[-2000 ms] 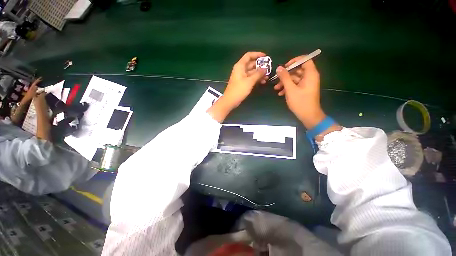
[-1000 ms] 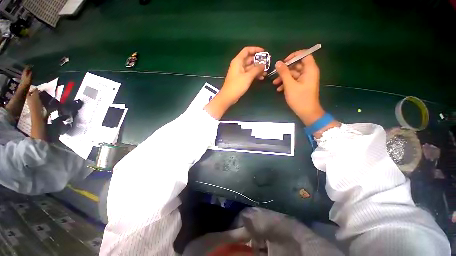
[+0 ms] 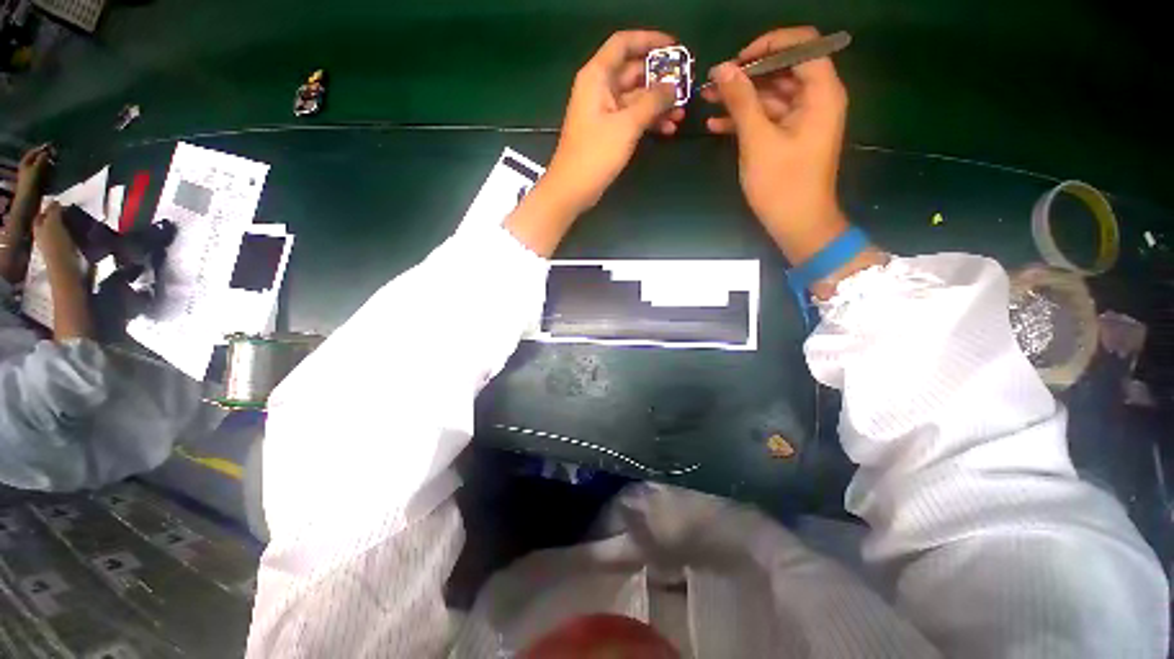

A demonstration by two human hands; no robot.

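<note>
My left hand holds a small device housing with a white rim and a detailed dark and light inside, between thumb and fingers above the green mat. My right hand holds silver tweezers like a pen, the pointed end beside the housing's right edge; whether it touches cannot be told. A blue wrist band is on my right wrist. A white-bordered adhesive sheet with a stepped black area lies below my hands. A second white sheet is partly hidden by my left arm.
A tape roll and a tub of glittering small parts stand at right. A solder spool, printed papers and another person's arm are at left. A thin wire and an orange-brown scrap lie near the front edge.
Both hands, with the housing and tweezers, appear higher in the picture, and the bench items have shifted up too, as the view tilts. Both grips look the same.
</note>
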